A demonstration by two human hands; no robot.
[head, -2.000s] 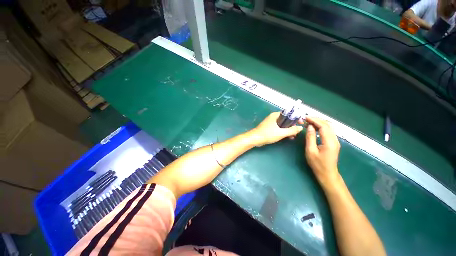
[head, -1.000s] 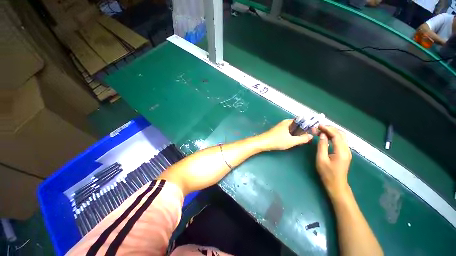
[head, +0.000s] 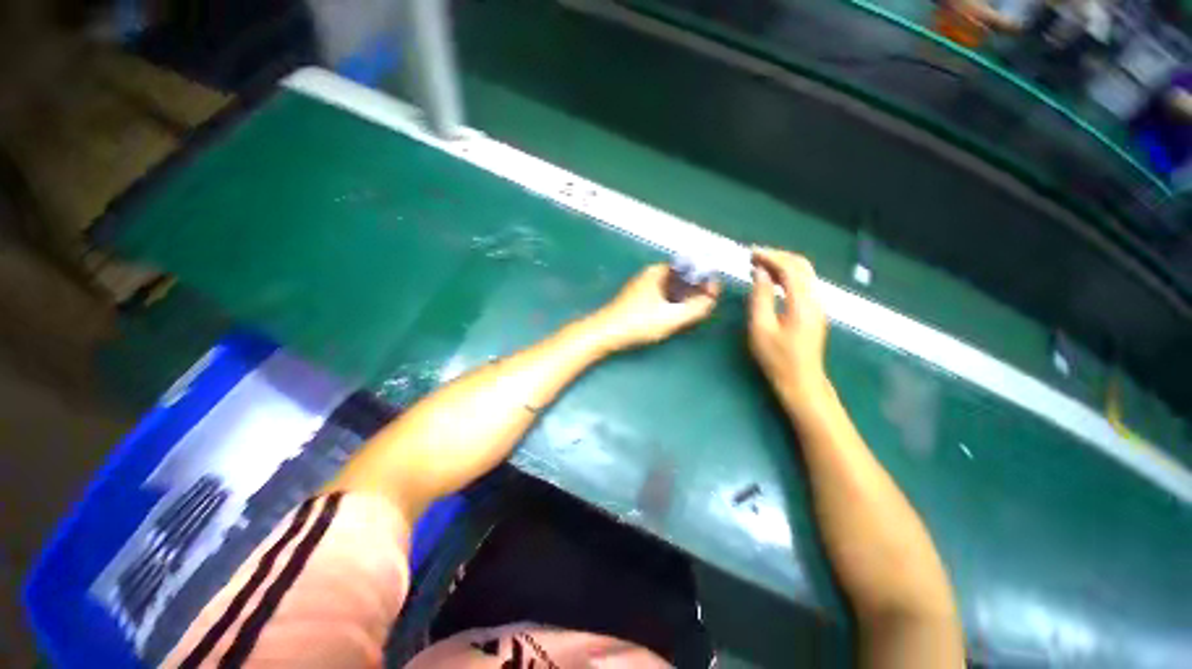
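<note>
The picture is blurred. My left hand [head: 650, 309] is closed around a bunch of dark pen-shaped units [head: 682, 282], with their pale ends up, over the worktop near the white guide rail. My right hand [head: 786, 314] is just right of it, apart from the bunch, at the rail's edge. Its fingers are bent with the tips near each other; whether they hold a unit cannot be told. Single units lie on the belt beyond the rail, one [head: 863, 256] behind my right hand and another [head: 1060, 353] farther right.
A blue bin [head: 81, 541] with rows of packed units [head: 174, 536] and a white liner is at lower left. The guide rail [head: 922, 339] crosses the green worktop's [head: 314, 216] far edge, with a post [head: 437, 68]. A dark scrap [head: 746, 494] lies on the worktop. A yellow item [head: 1115, 408] is at right.
The view has swung right and blurred. My right hand has moved away from the bunch in my left hand, toward the rail. A second unit and the yellow item now show at right.
</note>
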